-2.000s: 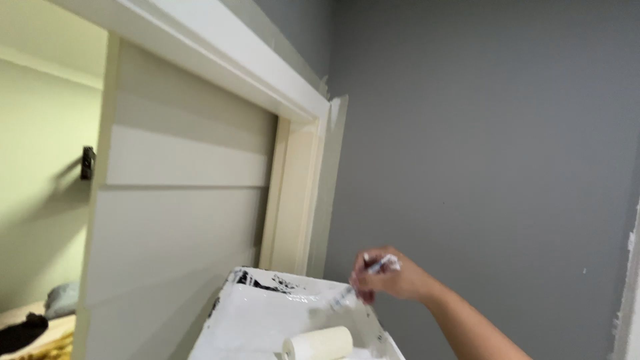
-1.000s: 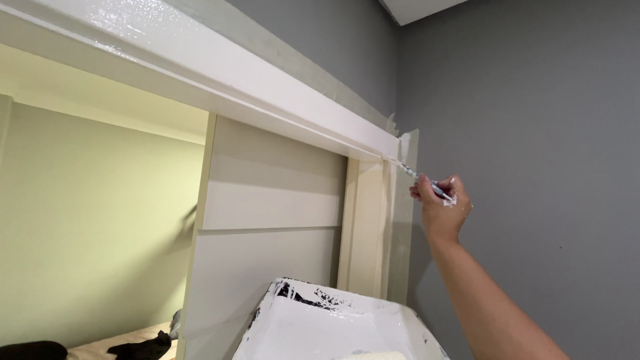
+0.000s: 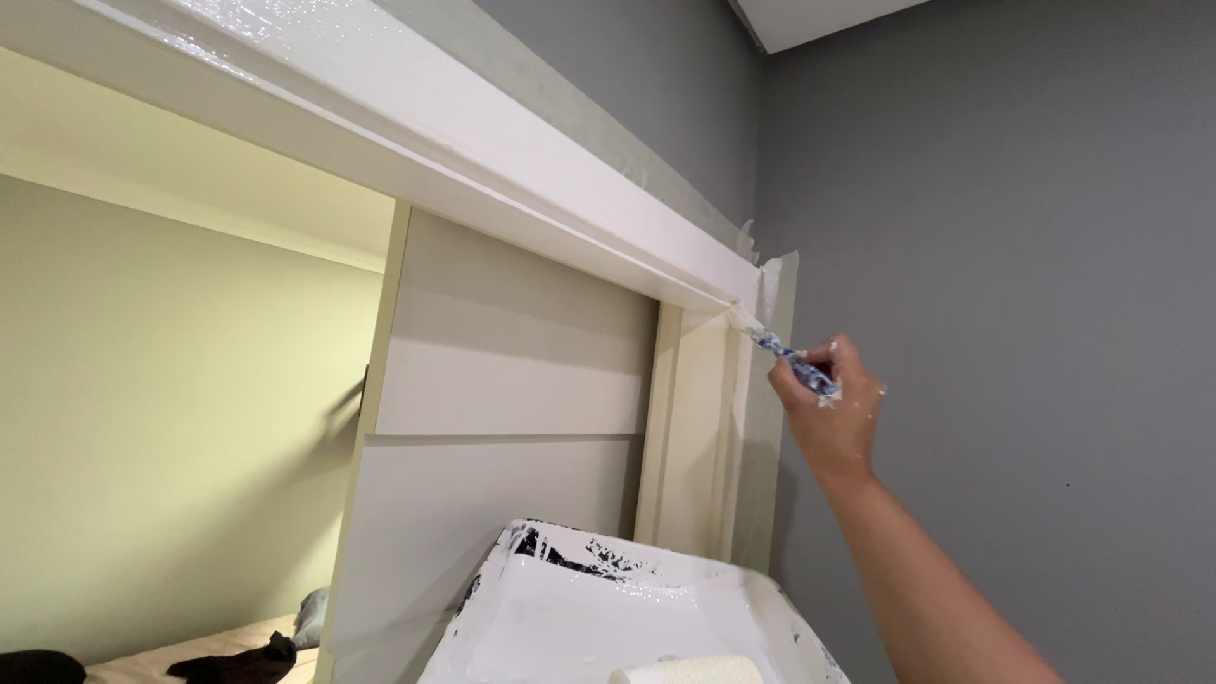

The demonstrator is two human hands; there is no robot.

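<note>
My right hand (image 3: 836,408), flecked with white paint, grips a small paintbrush (image 3: 793,364) by its blue, paint-smeared handle. The bristles touch the upper right corner of the door frame, where the white head casing (image 3: 570,171) meets the cream side jamb (image 3: 698,427). Masking tape (image 3: 768,427) runs along the wall beside the jamb and above the casing. Below the hand, to its left, is a black paint tray (image 3: 608,608) coated in white paint, with a roller (image 3: 689,671) in it at the bottom edge. My left hand is out of view.
A panelled door (image 3: 513,380) stands partly across the doorway. Through the opening, dark cloth (image 3: 242,660) and a grey item (image 3: 312,617) lie on a pale surface. A grey wall (image 3: 997,285) rises at the right, with a piece of white ceiling (image 3: 817,19) above.
Two seconds ago my right hand held the brush over the tray; one second ago it was up at the frame corner, where it remains. The view has shifted upward.
</note>
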